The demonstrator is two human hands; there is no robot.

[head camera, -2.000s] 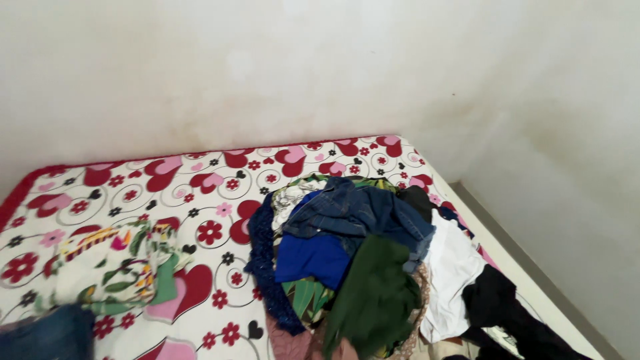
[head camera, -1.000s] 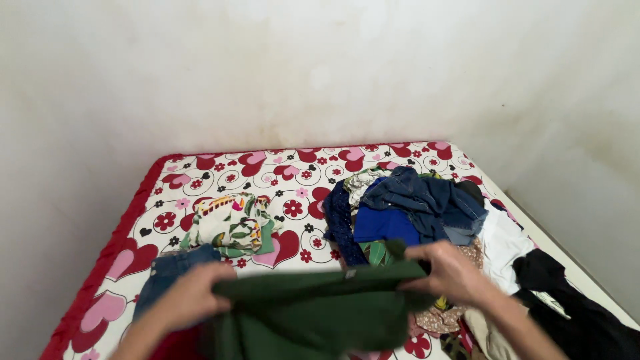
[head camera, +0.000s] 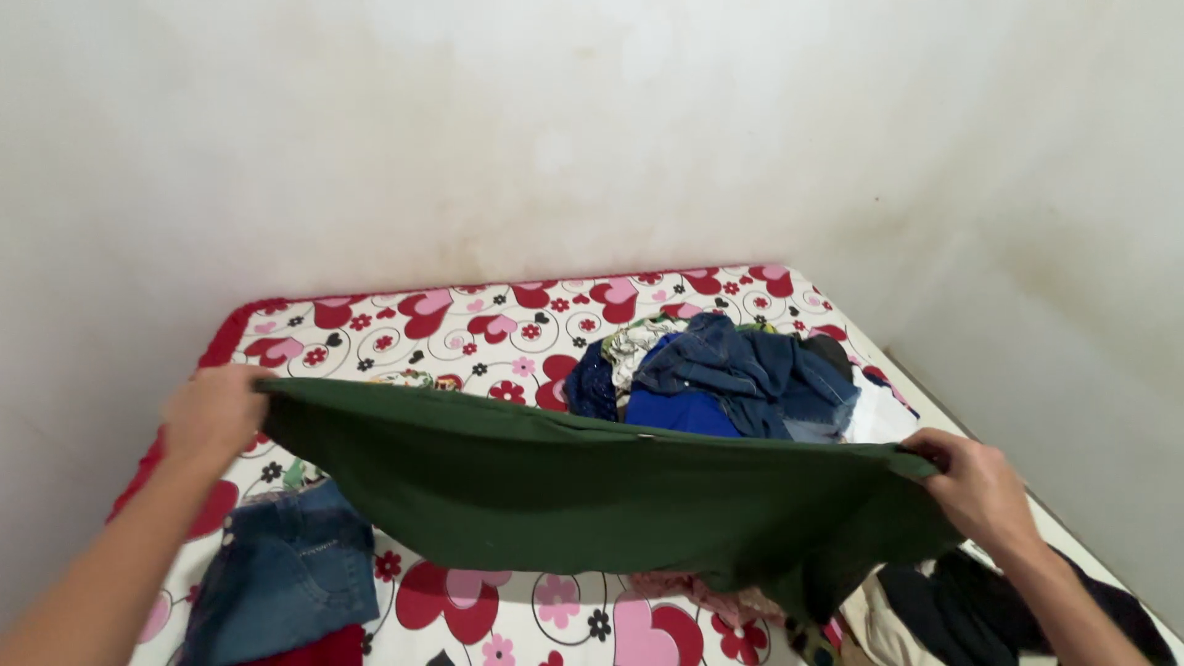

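A dark green cloth garment [head camera: 592, 490] is stretched wide above the bed, its lower part hanging in a sag. My left hand [head camera: 218, 414] grips its left upper corner and is slightly blurred. At the other end, my right hand [head camera: 982, 490] pinches the right upper corner between thumb and fingers. Behind the garment lies a heap of clothes with a blue denim piece [head camera: 740, 365] on top and a bright blue cloth [head camera: 680, 413] under it. Folded blue denim [head camera: 296, 564] rests below my left hand, on a red cloth [head camera: 310, 647].
The mattress has a heart-and-flower sheet [head camera: 453, 338] with a red edge and stands against pale walls [head camera: 555, 139]. White cloth [head camera: 879, 413], black clothing [head camera: 980, 610] and a pink patterned piece [head camera: 708, 597] lie at the right. A printed garment is mostly hidden behind the green one.
Two seconds ago the green garment lay on the heap; one second ago both hands held it bunched up. Now my hands are farther apart and it is spread wide.
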